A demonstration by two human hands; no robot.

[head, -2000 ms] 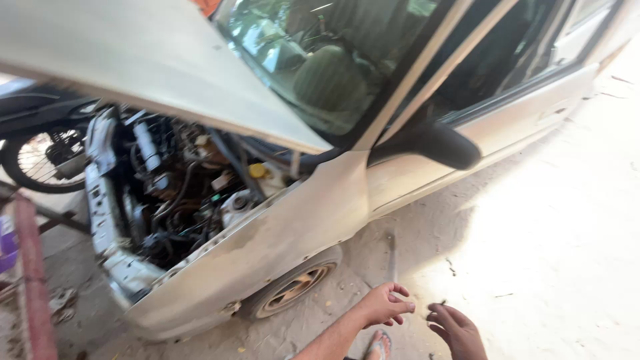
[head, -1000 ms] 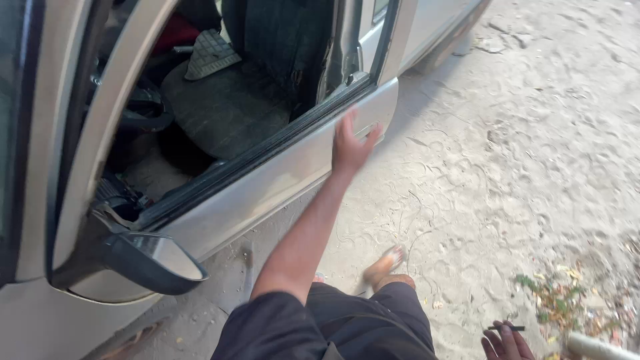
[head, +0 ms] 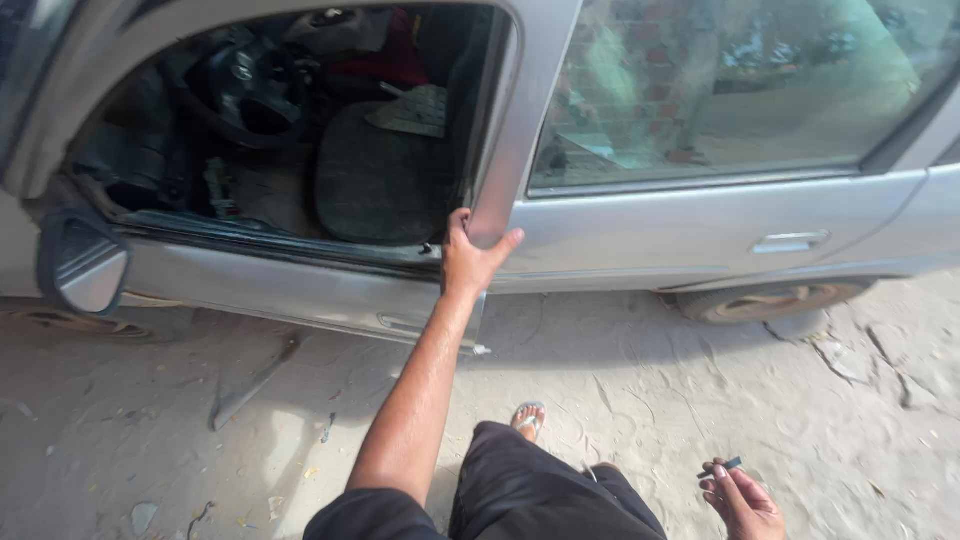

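My left hand (head: 476, 259) is on the upper rear corner of the silver car's front door (head: 300, 289), at the door's window frame, thumb spread from the fingers. The door stands a little away from the car body, and its window opening has no glass in view. Low at the right, my right hand (head: 739, 495) pinches a small dark strip (head: 720, 468) between thumb and fingers, clear of the car. The strip's material cannot be told.
Inside are a dark front seat (head: 386, 176), a steering wheel (head: 259, 97) and a grey cloth-like item (head: 411, 111). A side mirror (head: 86, 262) juts out at the left. Beyond the rear door handle (head: 790, 241) is a wheel (head: 776, 300). A flat dark piece (head: 251, 386) lies on sandy ground.
The view has moved from the raised hood and engine bay along to the doors. My left hand, near my right hand two seconds ago, is now at the front door's rear edge.
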